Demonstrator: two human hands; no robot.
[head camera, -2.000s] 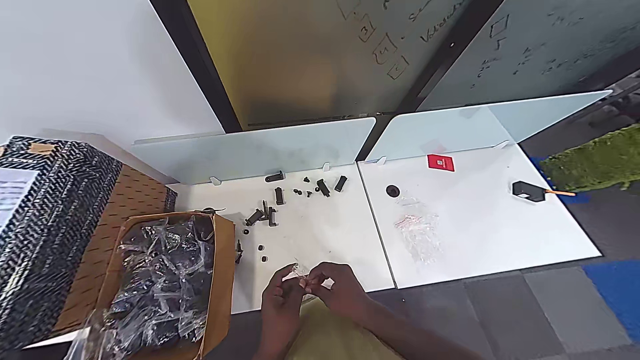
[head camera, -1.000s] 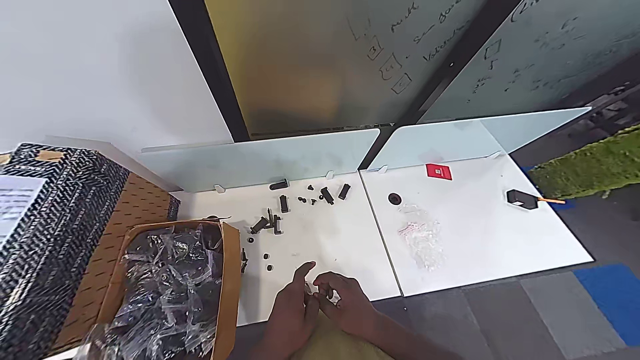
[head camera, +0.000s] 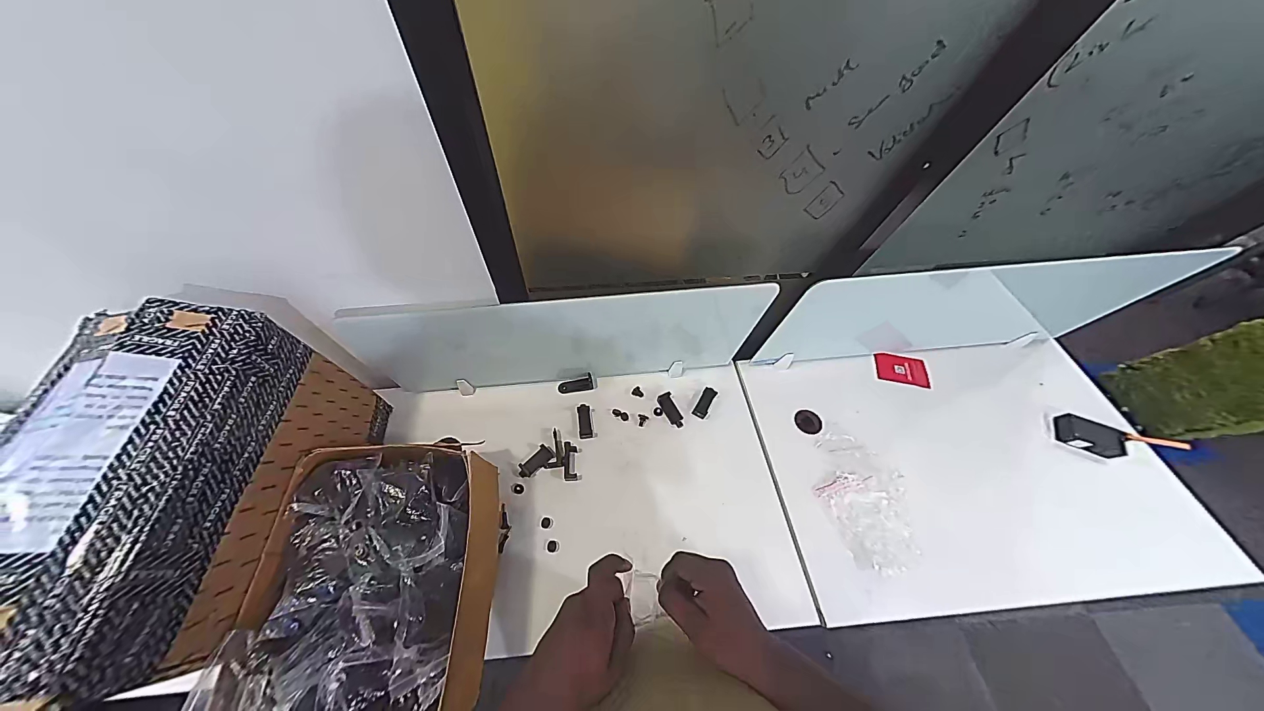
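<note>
Between my two hands, near the front edge of the white table, is a small clear plastic bag (head camera: 644, 598). My left hand (head camera: 591, 627) pinches its left side and my right hand (head camera: 713, 607) its right side. Whether the bag holds anything cannot be told. Beyond my hands lie several black cylindrical plastic parts, among them one at the back (head camera: 576, 384) and an upright-lying one (head camera: 585, 422). A cluster of black parts (head camera: 568, 461) sits to the left, with small black rings (head camera: 546, 522) nearer my left hand.
An open cardboard box (head camera: 482, 553) full of bagged dark parts stands at left, beside a large patterned wrapped box (head camera: 188, 415). On the right are clear plastic bags (head camera: 874, 523), a red card (head camera: 903, 370) and a black box-shaped object (head camera: 1088, 435). Low glass dividers (head camera: 592, 336) line the back.
My hands have moved slightly apart, and the clear bag now shows stretched between them. The parts on the table look unmoved.
</note>
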